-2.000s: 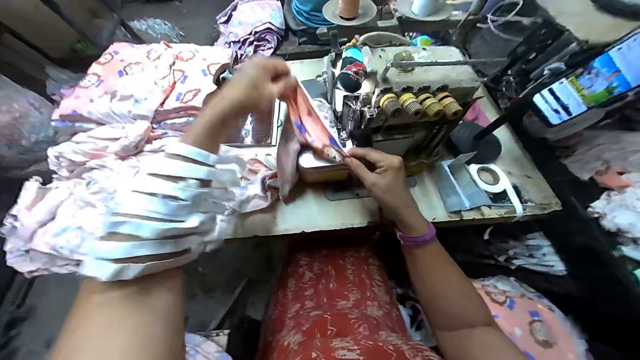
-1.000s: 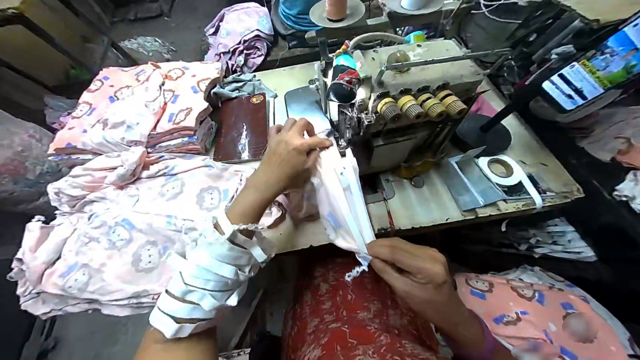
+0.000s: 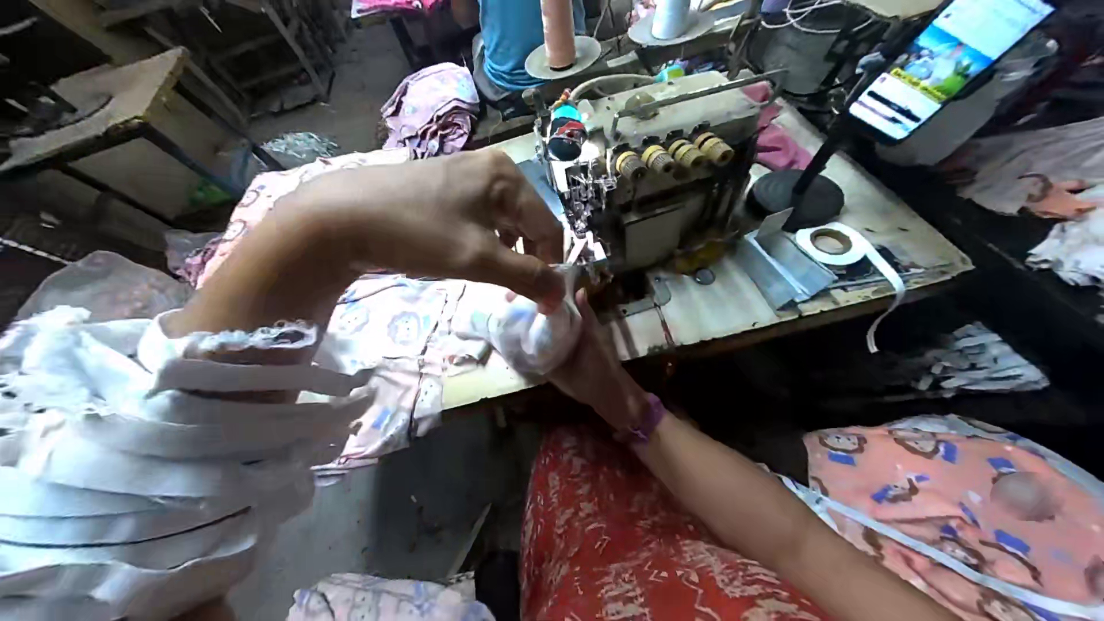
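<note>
My left hand reaches over from the left, fingertips on a bunched pale printed fabric piece just left of the overlock sewing machine's needle area. Strips of white fabric wrap my left forearm. My right hand, with a purple band at the wrist, holds the same piece from below and the right; most of its fingers are hidden. The overlock sewing machine has several yellow-and-black tension dials. Left of the bunched piece, pale printed fabric lies on the table, partly behind my left arm.
A roll of white tape lies beside a grey folded sheet. A phone on a round-based stand shows a lit screen. Thread cones stand behind the machine. Printed orange fabric lies at the lower right, past the red cloth.
The pale piece, stretched lengthwise between my hands a second ago, is now bunched up. My right hand has moved up towards the machine, close to my left hand.
</note>
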